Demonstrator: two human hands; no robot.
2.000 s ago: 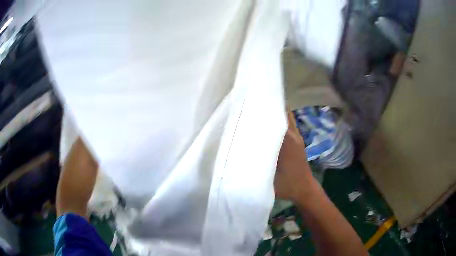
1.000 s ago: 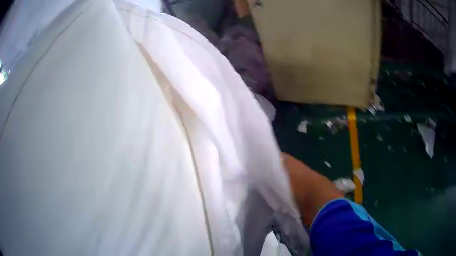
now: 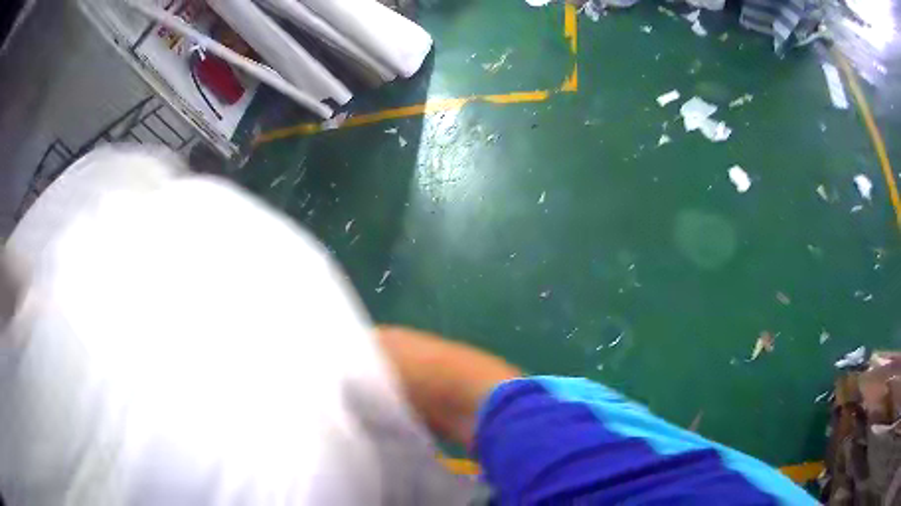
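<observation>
A large white fabric roll (image 3: pixel 198 336), blurred and overexposed, fills the lower left close to the camera. A blue-sleeved right arm reaches to its right side. Only the wrist end of my right hand (image 3: pixel 410 366) shows against the cloth; the fingers are hidden behind or under the roll, which the arm supports. A small brownish blur at the left edge may be part of my left hand (image 3: pixel 10 287); its fingers cannot be made out.
Green floor (image 3: pixel 593 237) has yellow lines and white scraps. White rolls (image 3: pixel 370 35) lie at the upper left near a red object (image 3: pixel 217 77) and a metal rack (image 3: pixel 148 124). Striped cloth (image 3: pixel 780 20) is at the upper right. A brown scrap heap (image 3: pixel 869 425) is at the lower right.
The view has swung from dark rolls and a tan board to open green floor and white rolls. The white roll has stayed close, now at lower left, with the right arm still against it.
</observation>
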